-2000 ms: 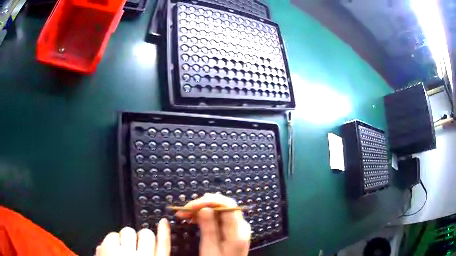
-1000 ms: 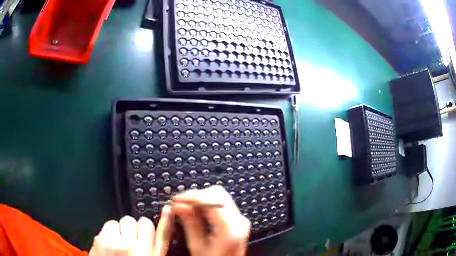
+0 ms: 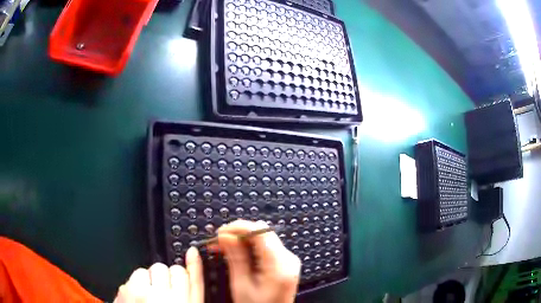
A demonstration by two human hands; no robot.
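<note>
A black tray point(image 3: 255, 131) with rows of small round shiny components lies nearest me. Its top-left pocket looks empty, and so does one near the middle. My right hand point(image 3: 261, 260) is over the tray's lower part and holds a thin stick-like tool point(image 3: 207, 241) like a pen, its tip pointing left. My left hand point(image 3: 160, 287) rests at the tray's lower-left edge, its index finger reaching up beside the tool tip. I cannot tell whether it holds anything. The hands hide the lower-middle pockets.
A second black tray point(image 3: 285, 118) lies beyond, its lower rows partly empty. Silver tweezers point(image 3: 355, 163) lie right of the trays. An orange-red bin point(image 3: 101, 35) is upper left. At right are a white slip point(image 3: 408, 176), a tray stack point(image 3: 428, 186) and a black box point(image 3: 493, 141).
The whole view has shifted slightly, up and back down. My right hand stays over the tray's lower rows with the tool, which has tilted a little. My left hand stays at the tray's lower left.
</note>
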